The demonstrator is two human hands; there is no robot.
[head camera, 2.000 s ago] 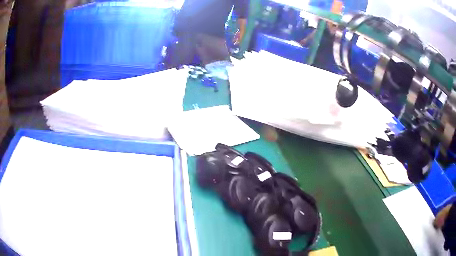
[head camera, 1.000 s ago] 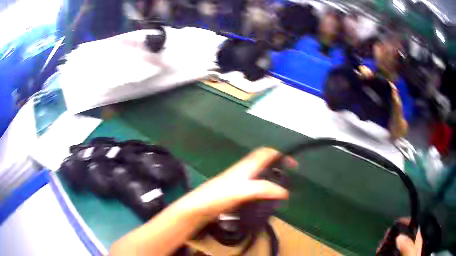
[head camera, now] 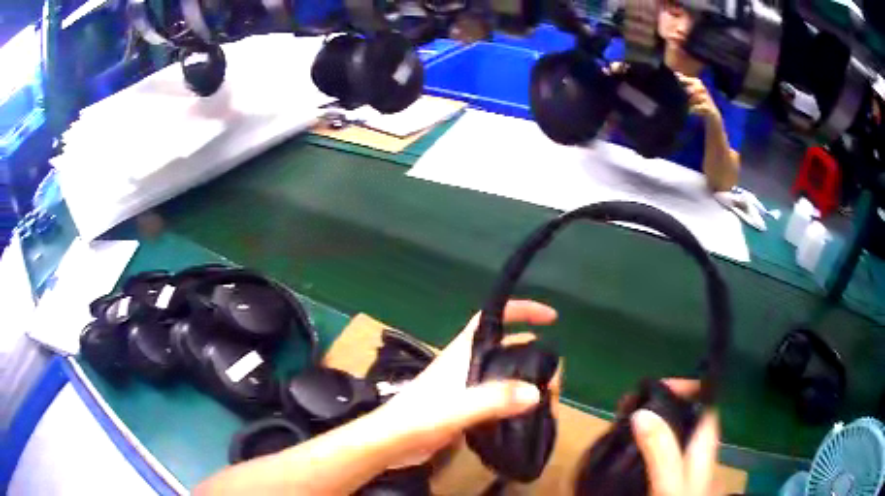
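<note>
A pair of black over-ear headphones (head camera: 619, 215) is upright in front of me, its headband arching above the cups. My left hand (head camera: 485, 392) holds the left cup, thumb across it. My right hand (head camera: 674, 446) holds the right cup and is slightly blurred. More black headphones (head camera: 243, 312) with white stickers lie in a row at left on the green bench. Others lie partly behind my left forearm on a tan cardboard sheet (head camera: 582, 441).
A dark green conveyor belt (head camera: 388, 228) crosses behind, with headphones (head camera: 807, 373) at right. Headphones (head camera: 367, 72) hang from the overhead shelf. White sheets (head camera: 184, 121), a blue bin (head camera: 485, 77), a person (head camera: 716, 116), a red stool (head camera: 817, 179) and a light blue fan (head camera: 849, 463) also show.
The view has swung right from the stacked sheets. Both hands have come into view with headphones between them; since the last earlier frame, the cups are closer together and the headband is more upright.
</note>
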